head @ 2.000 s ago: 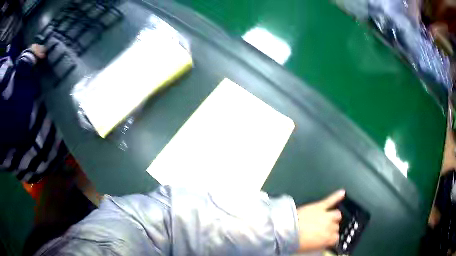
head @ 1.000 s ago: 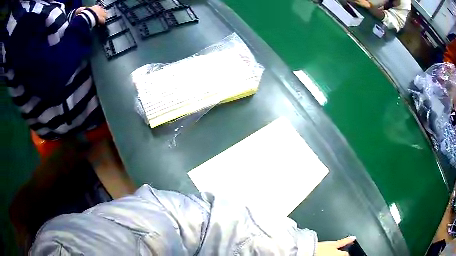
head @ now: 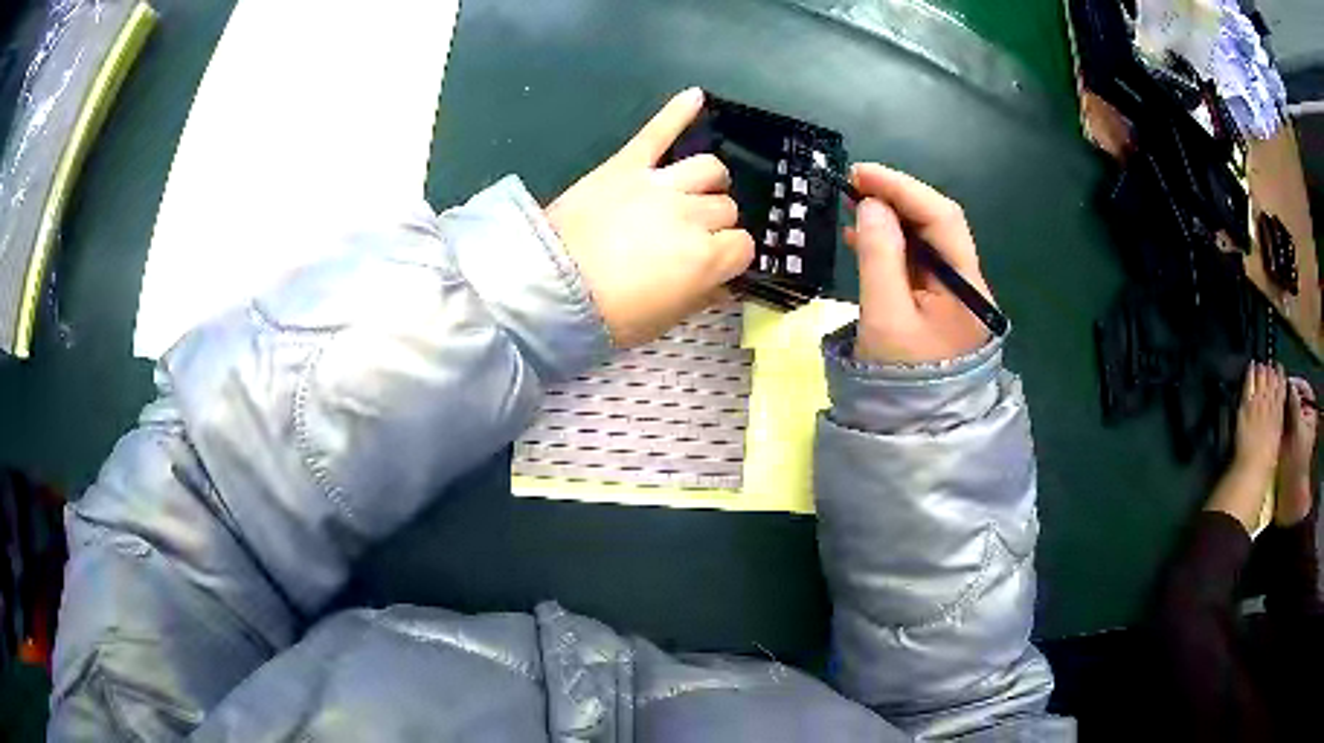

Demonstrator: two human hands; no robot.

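A black plastic housing [head: 748, 167] with two rows of small pale squares lies on the upper part of an adhesive pad sheet. My left hand [head: 654, 225] lies over its left side, index finger at the top left corner, and holds it. My right hand [head: 918, 261] holds dark, slim tweezers [head: 951, 276], their tip at the upper right of the housing near the top pale squares. The pad sheet [head: 639, 421] is greyish with rows of short dark lines; its yellow backing [head: 784, 421] is bare at the right side.
A large white sheet [head: 305, 131] lies at left, with a bagged sheet stack [head: 66, 174] beyond it. A pile of black parts [head: 1176, 261] lies at right. Another person's hands [head: 1266, 436] are at the right edge. Glossy green strip [head: 1002, 37] at the top.
The view has swung right and down from the bagged stack and white sheet to the housing. My right hand with the tweezers and the lined pad sheet now show; the striped-sleeved person is out of view.
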